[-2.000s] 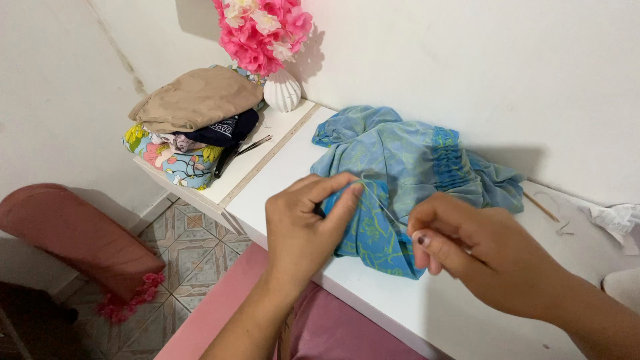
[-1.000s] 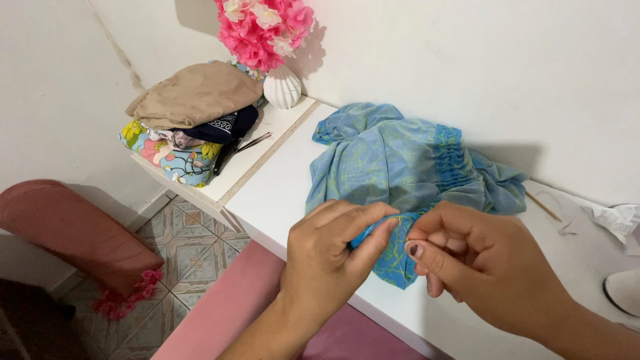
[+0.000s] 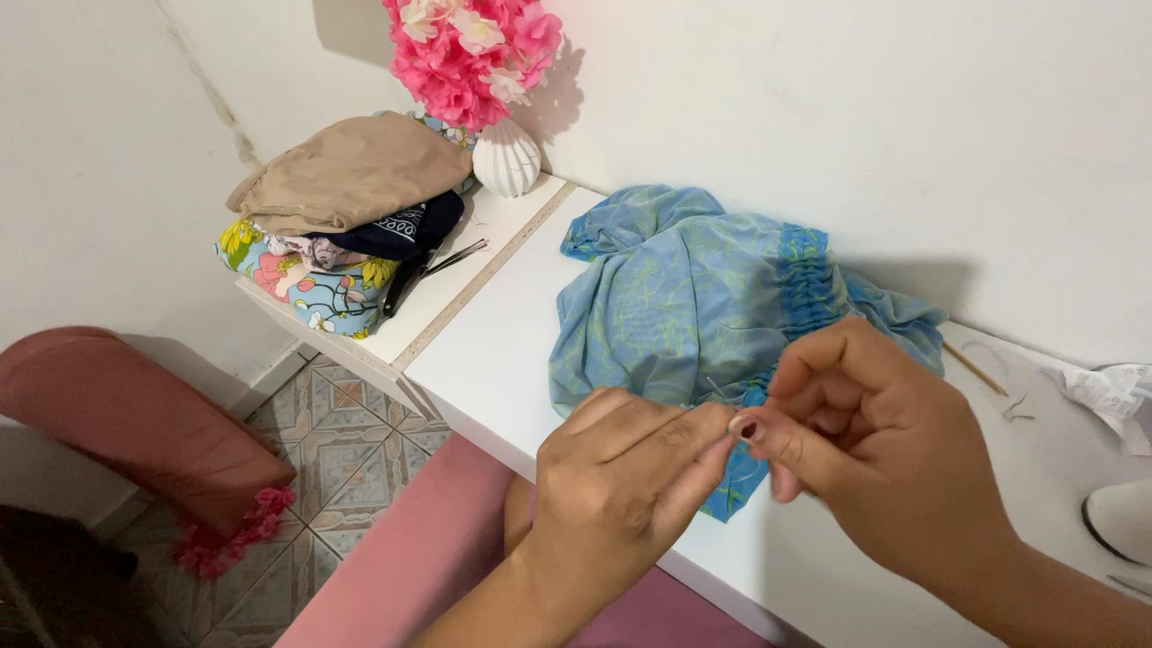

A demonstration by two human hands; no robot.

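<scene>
A blue garment with a green pattern and a gathered elastic band (image 3: 666,297) lies bunched on the white table. Over its near edge my left hand (image 3: 630,468) pinches something small between thumb and forefinger, with a thin needle-like sliver (image 3: 715,387) showing just above the fingertips. The fingertips of my right hand (image 3: 864,432) meet those of the left, thumb and forefinger nearly together. What exactly lies between them is hidden. A brighter blue part of the cloth (image 3: 742,481) hangs below both hands.
Folded fabrics (image 3: 351,180) are stacked at the table's left end, beside black-handled scissors (image 3: 405,283) and a white vase (image 3: 507,160) of pink flowers. A thin wooden stick (image 3: 976,367) and crumpled white paper (image 3: 1116,396) lie right. A pink chair (image 3: 135,423) stands on the tiled floor.
Both hands were apart two seconds ago, with a thread stretched between them; now their fingertips touch. The left hand has shifted from the bright blue cloth toward the right hand.
</scene>
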